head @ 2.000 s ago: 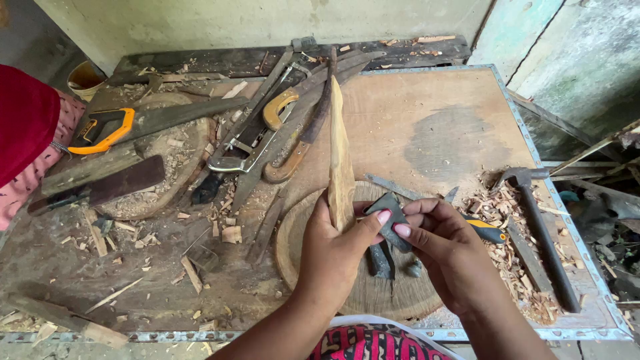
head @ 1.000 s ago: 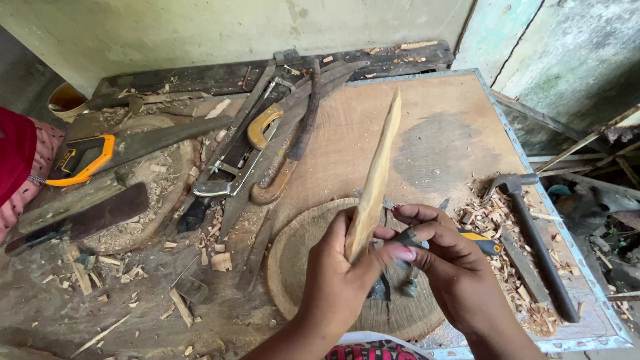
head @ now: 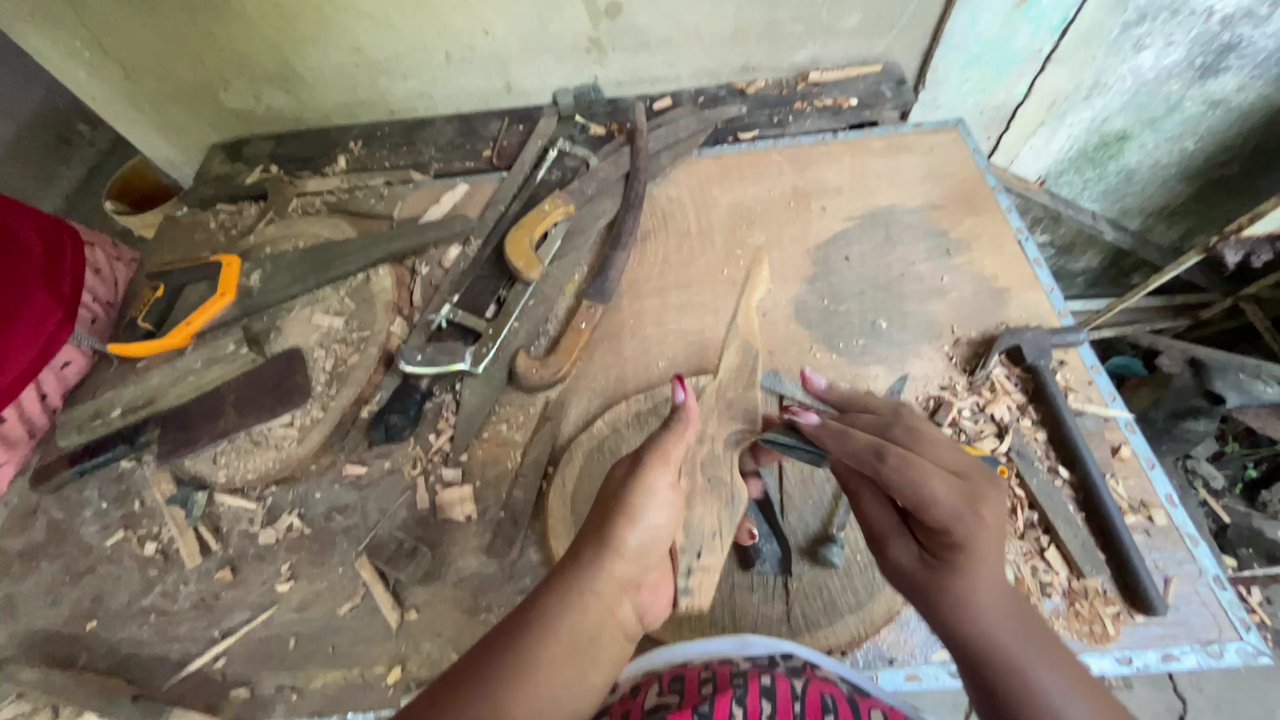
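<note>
My left hand [head: 645, 510] grips a carved piece of wood [head: 728, 450] that tapers to a point at its far end. Pinched in the fingers of my right hand [head: 905, 480] is a small dark folded piece, perhaps sandpaper [head: 795, 443], held against or close to the wood's right edge. Both hands are above a round wooden block [head: 610, 440]. On the block, below the wood, lie a dark metal blade [head: 768, 540] and a small metal-ended tool [head: 828, 548], both partly hidden.
A claw hammer [head: 1090, 480] lies at the right among wood shavings [head: 1060, 600]. To the left are a hacksaw [head: 470, 350], a curved wooden handle [head: 560, 350], an orange-handled saw [head: 215, 310] and a cleaver-like blade [head: 235, 400]. A person's red and pink clothing [head: 40, 310] shows at the left edge.
The wood has been tilted lower, showing a broader face and its near end. My right hand has moved from near its lower part to along its right edge, the dark piece still held.
</note>
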